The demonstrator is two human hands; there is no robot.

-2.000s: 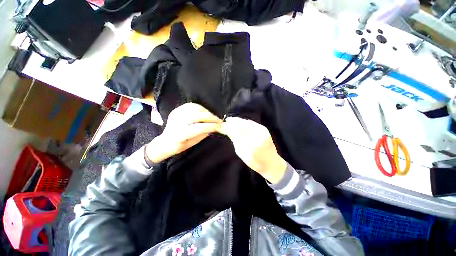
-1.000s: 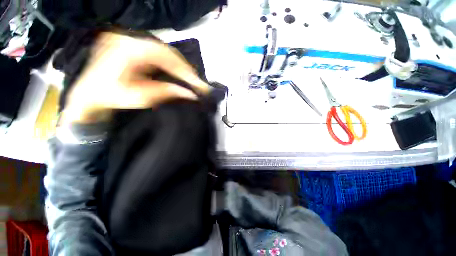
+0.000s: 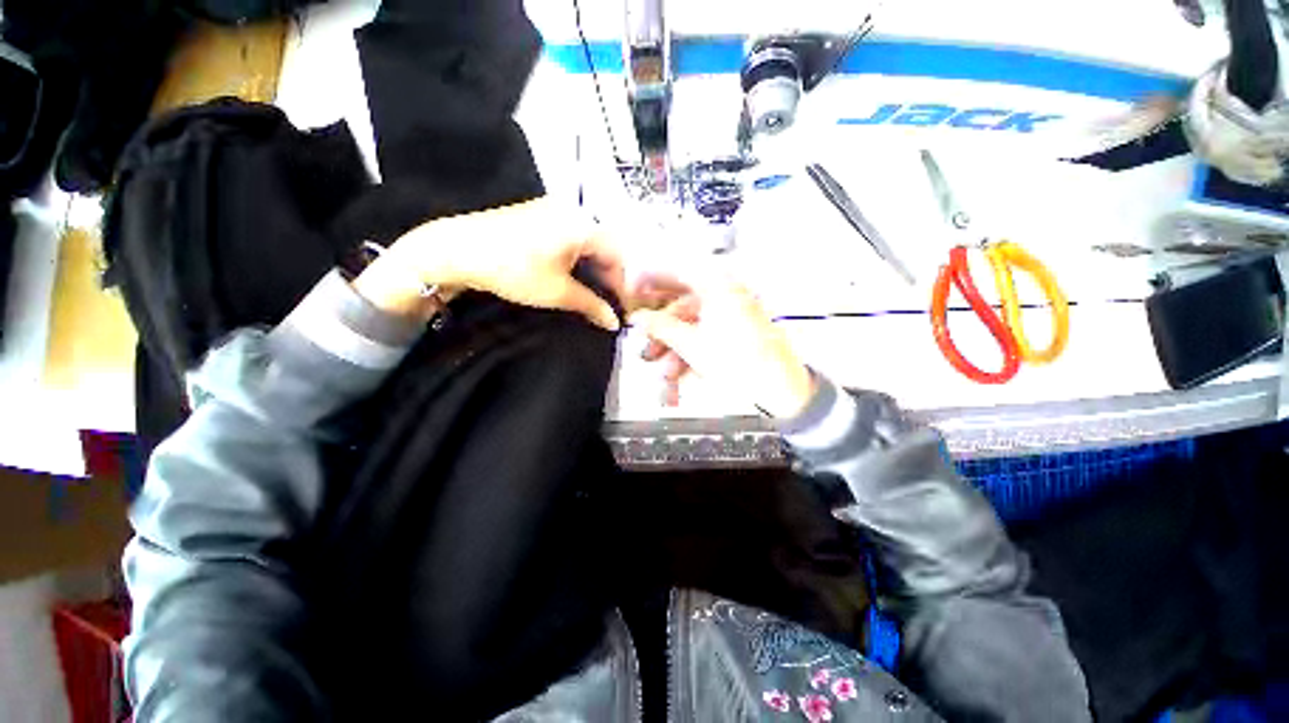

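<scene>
The black garment (image 3: pixel 467 424) lies over my lap and the table's front edge, with more of its bulk to the left. My left hand (image 3: pixel 516 261) grips its upper right edge. My right hand (image 3: pixel 707 332) meets the left one there, fingertips pinched at the garment's edge. Both hands are just in front of the presser foot and needle area (image 3: pixel 657 177) of the white sewing machine (image 3: pixel 947 113). The exact thing between the fingertips is too small to tell.
Tweezers (image 3: pixel 860 223) and scissors (image 3: pixel 1004 304) with red and orange-yellow handles lie right of my right hand. A smartphone (image 3: pixel 1216 322) is at the right table edge. A blue crate (image 3: pixel 1081 480) is under the table; a red crate (image 3: pixel 92 650) is lower left.
The garment and my hands have moved from the left of the machine to just before the needle area. My right hand has come into clear view beside the left. The view has shifted closer to the machine.
</scene>
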